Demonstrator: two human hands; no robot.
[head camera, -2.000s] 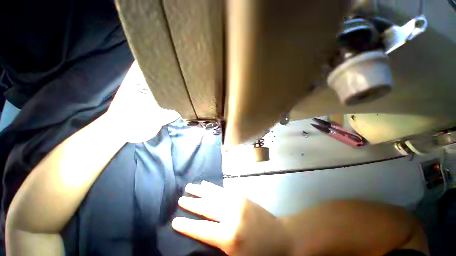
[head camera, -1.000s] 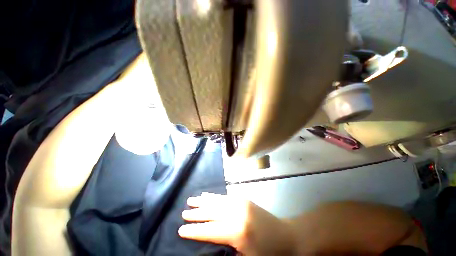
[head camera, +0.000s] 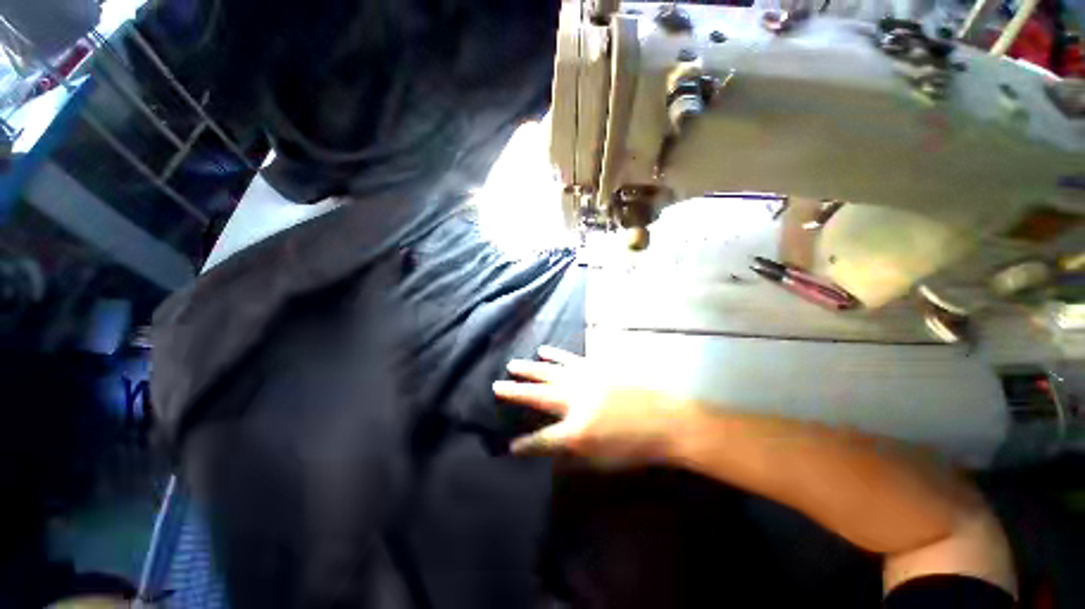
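Dark cloth (head camera: 286, 357) spreads over the left of the bed and hangs at the front, with puckered folds running to the needle area (head camera: 591, 218) of the cream sewing machine (head camera: 773, 131). My right hand (head camera: 565, 407) lies flat on the cloth's right edge in front of the needle, fingers apart, gripping nothing visible. A glaring white shape (head camera: 521, 196) just left of the needle may be my left hand; it is too overexposed to make out fingers or a grip. My left forearm does not show clearly.
Red-pink thread snips (head camera: 806, 283) lie on the machine bed (head camera: 702, 286) right of the needle. A switch box (head camera: 1033, 395) is at the right. A dark garment pile (head camera: 345, 83) lies behind the cloth. A blue-white basket (head camera: 190, 553) is at lower left, metal bars at upper left.
The view has pulled back and shifted, showing more of the machine and the left side. The bare left forearm seen before no longer shows. My right hand remains spread on the cloth.
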